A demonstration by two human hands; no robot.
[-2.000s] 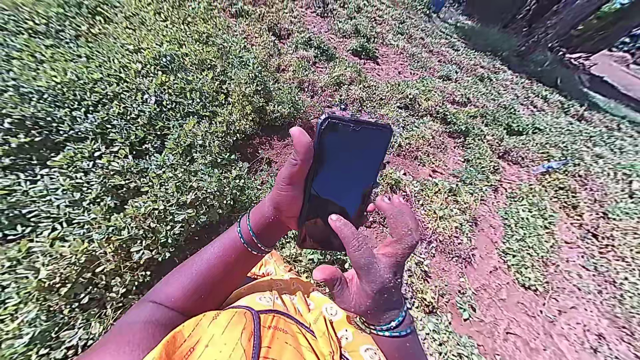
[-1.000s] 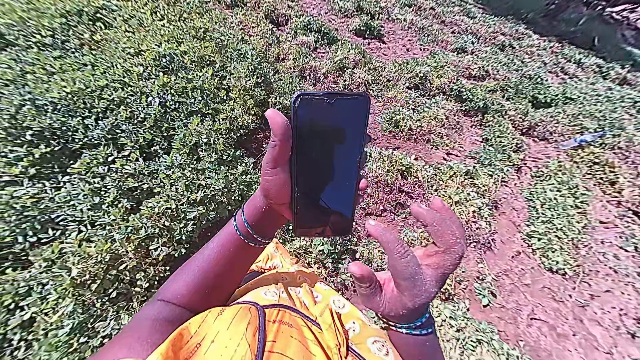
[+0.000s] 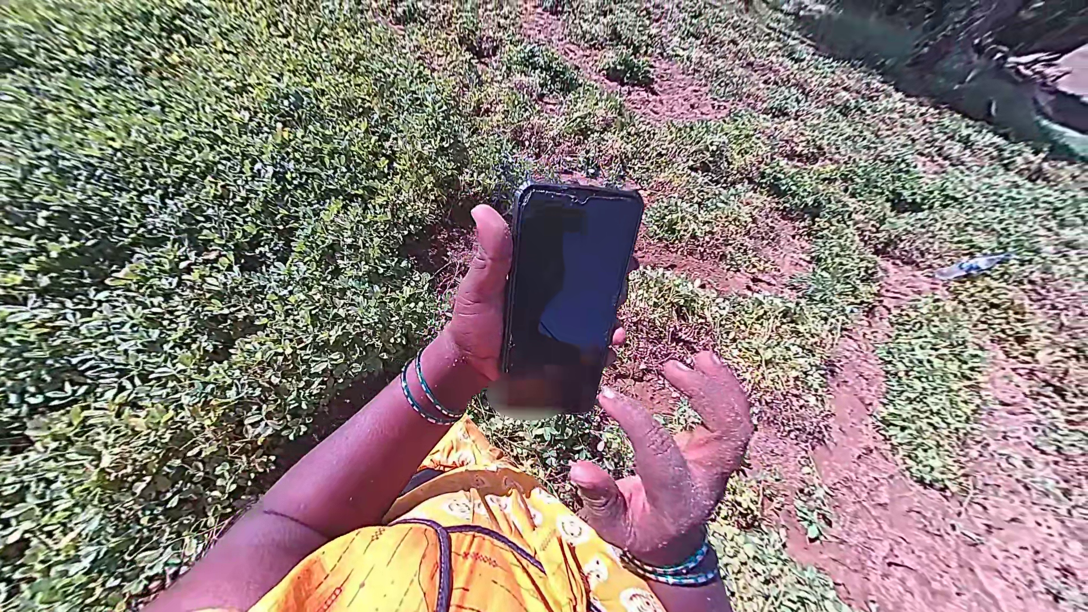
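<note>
A black smartphone (image 3: 574,289) with a dark, reflecting screen stands nearly upright in my left hand (image 3: 480,310). My left thumb lies along its left edge, and fingertips show at its right edge. Just below and right of the phone is my right hand (image 3: 671,463), holding nothing, fingers apart and slightly bent. Its index fingertip is close to the phone's lower right corner; whether it touches cannot be told. The right hand's skin looks dusty. Beaded bangles circle both wrists.
Low leafy green plants (image 3: 340,229) grow densely on the left and more thinly ahead. Reddish bare soil (image 3: 884,476) shows at the right. A clear plastic bottle (image 3: 973,266) lies on the ground at the right. Yellow patterned cloth (image 3: 493,544) covers my lap.
Two seconds ago my right index finger was over the lower part of the screen; one second ago it was off to the right. Now it is close to the phone's lower right corner.
</note>
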